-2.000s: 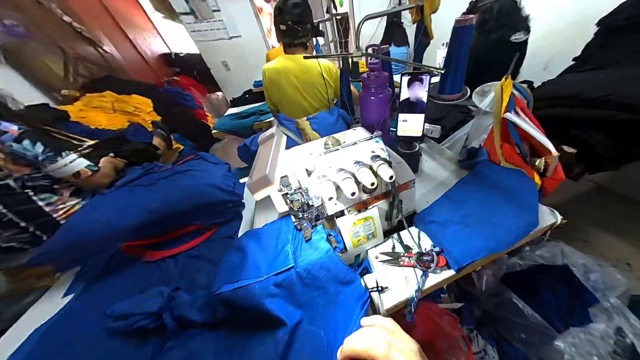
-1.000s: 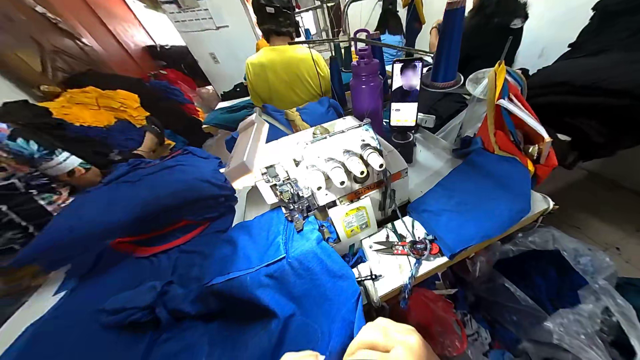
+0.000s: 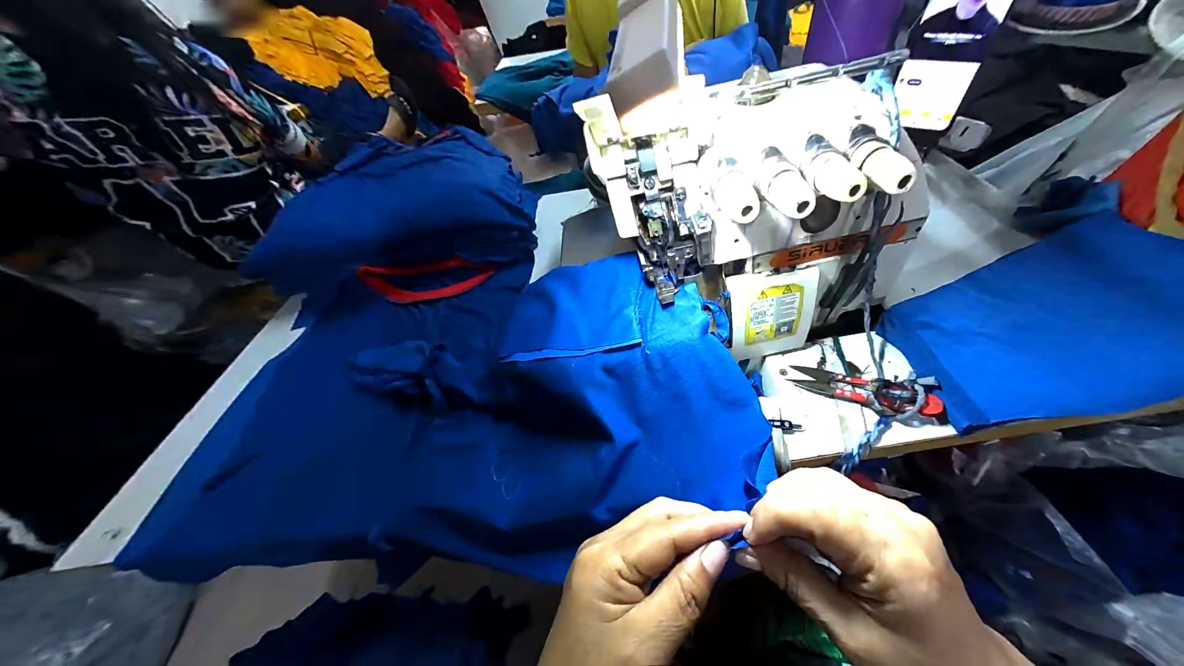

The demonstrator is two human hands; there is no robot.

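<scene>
Blue fabric (image 3: 647, 416) lies across the table and runs under the presser foot of a white overlock sewing machine (image 3: 740, 176). At the fabric's lower right edge, my left hand (image 3: 647, 573) pinches the cloth between thumb and forefinger. My right hand (image 3: 860, 555) pinches the same edge just beside it, the fingertips of both hands almost touching. Right of the machine's base, red-handled thread snips (image 3: 869, 393) rest on the white table with tangled thread over them. A darker blue garment with a red-edged opening (image 3: 425, 280) is bunched at the left.
Another blue fabric piece (image 3: 1045, 324) lies at the right table edge. Behind the machine are a purple bottle (image 3: 851, 32) and a lit phone (image 3: 943, 74). Clear plastic bags (image 3: 1036, 546) hang below at the right. A person in a patterned dark top sits at the left; another in yellow is behind.
Both hands have come into fuller view and now pinch the fabric edge together; before, only part of them showed at the bottom. The view has tilted down and closer to the table.
</scene>
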